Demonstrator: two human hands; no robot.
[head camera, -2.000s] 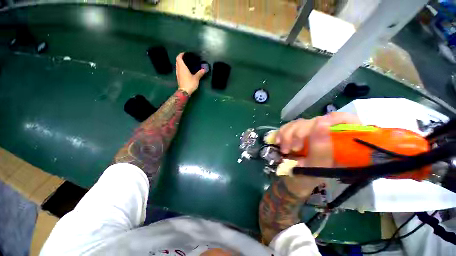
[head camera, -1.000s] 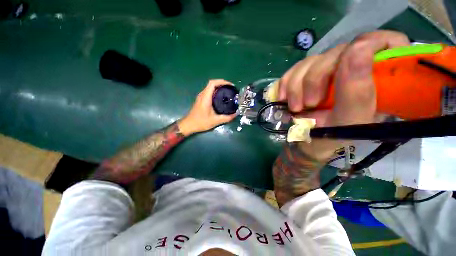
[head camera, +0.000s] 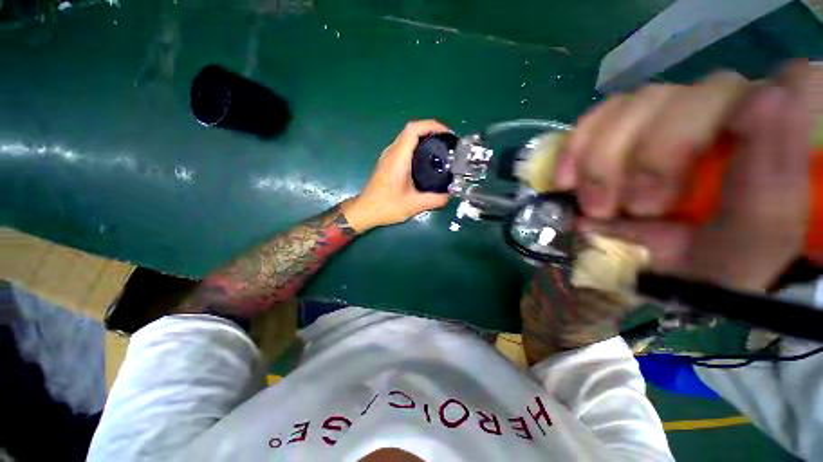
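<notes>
My left hand (head camera: 397, 180) is wrapped around a black cylindrical housing (head camera: 433, 164), its dark round end facing up. The shiny metal screwdriver nose (head camera: 471, 162) is at the right rim of that end; whether a screw is there cannot be told. My right hand (head camera: 677, 171), large and blurred, grips the orange electric screwdriver (head camera: 710, 185), with cream tape wrapping (head camera: 544, 162) beside the fingers. A thin clear tube (head camera: 532, 124) curves to the nose, and a thick black cable (head camera: 731, 302) runs off to the right.
Another black housing (head camera: 239, 102) lies on its side on the green surface (head camera: 352, 81) at the upper left. A pale metal post (head camera: 668, 45) crosses the upper right. Brown board edging (head camera: 63, 262) is at the lower left. Grey cloth and a blue item (head camera: 681, 376) are at the lower right.
My left hand has brought a housing from the far row back to the nose. The driver has come closer to the camera. The view has shifted, and the far row and round insert have left it.
</notes>
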